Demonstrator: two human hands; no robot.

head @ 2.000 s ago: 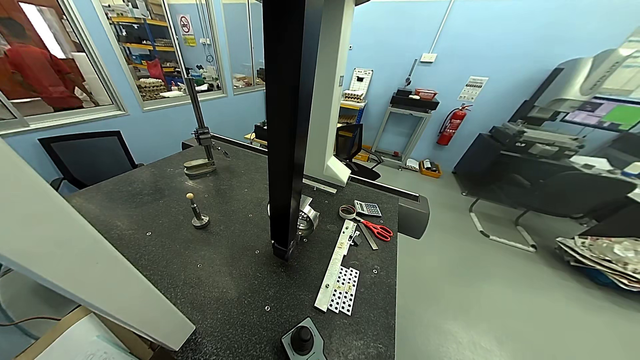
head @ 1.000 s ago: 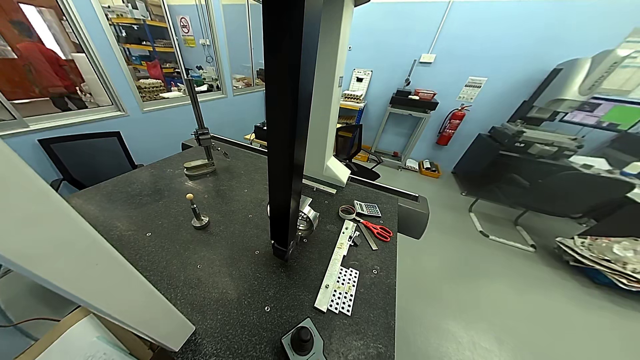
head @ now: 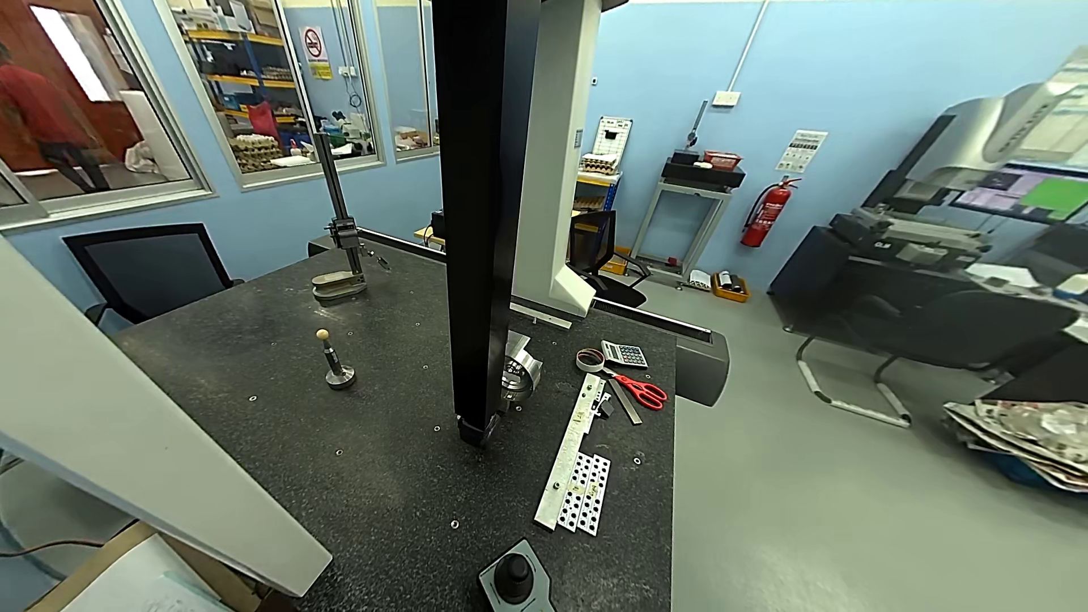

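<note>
Neither of my hands shows in the head view. A black granite surface plate (head: pixel 382 476) fills the lower middle, with the black vertical column (head: pixel 476 212) of a measuring machine hanging over it. Behind the column's lower end sits a round metal part (head: pixel 518 370), partly hidden. To the left stand a reference sphere on a post (head: pixel 331 361) and a height gauge (head: pixel 340 229). On the right lie a metal bar (head: pixel 574 450), perforated plates (head: pixel 586 493), red-handled scissors (head: pixel 642 391), a steel strip (head: pixel 625 402), a roll of tape (head: pixel 589 360) and a calculator (head: pixel 625 354). A joystick controller (head: pixel 515 580) is at the bottom edge.
A pale machine leg (head: pixel 144 425) slants across the left, above a cardboard box (head: pixel 127 569). Office chairs (head: pixel 157 268) stand behind and to the right. A fire extinguisher (head: pixel 767 214) hangs on the wall. Beyond the window a person in red (head: pixel 42 110) is visible.
The person in red beyond the window has shifted a little and is turned differently. Things on the granite plate have not moved.
</note>
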